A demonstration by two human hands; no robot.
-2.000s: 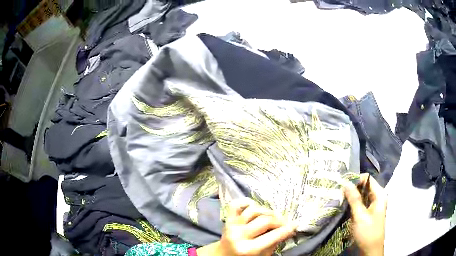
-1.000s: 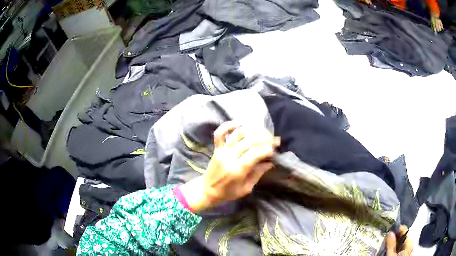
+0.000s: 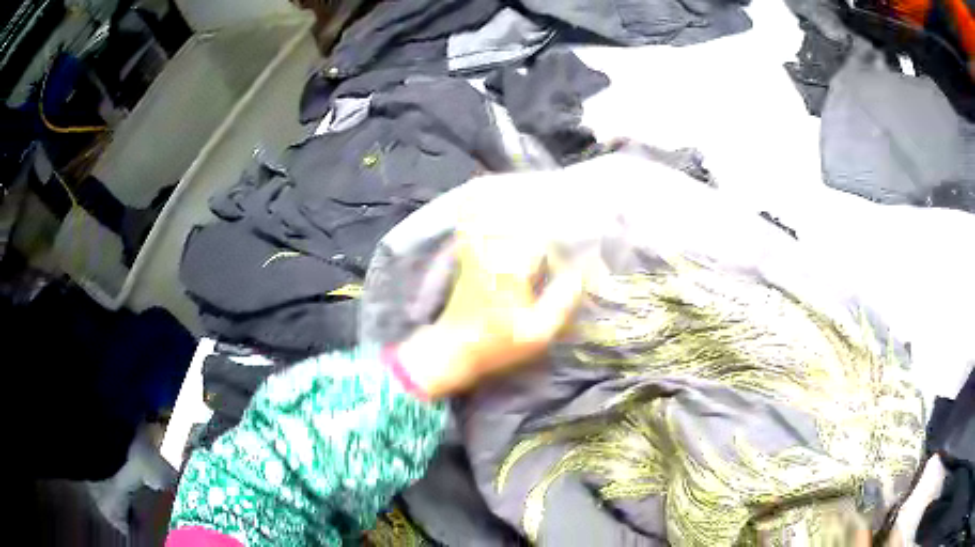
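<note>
A denim jacket [image 3: 748, 411] lies spread in front of me, its pale grey inside up, with yellow-gold feather-like embroidery over its middle and right. Its upper part is washed out by glare. My left hand [image 3: 497, 315], in a green patterned sleeve with a pink cuff, is over the jacket's left part. It is blurred, and its grip on the cloth cannot be made out. My right hand [image 3: 829, 526] is blurred and cut off by the bottom edge at the right, with its fingers at the jacket's lower edge. No tool can be made out.
Dark garments [image 3: 321, 219] are heaped left of and behind the jacket. A long grey-beige tub [image 3: 214, 139] stands further left. The white tabletop [image 3: 706, 102] shows behind. A grey garment [image 3: 893, 128] lies at the upper right, near a person's orange sleeve [image 3: 957, 32].
The view has shifted, showing more of the tub. My left hand has moved from the jacket's lower edge to its upper left part. The black panel seen earlier no longer shows, and more embroidery shows than one second ago.
</note>
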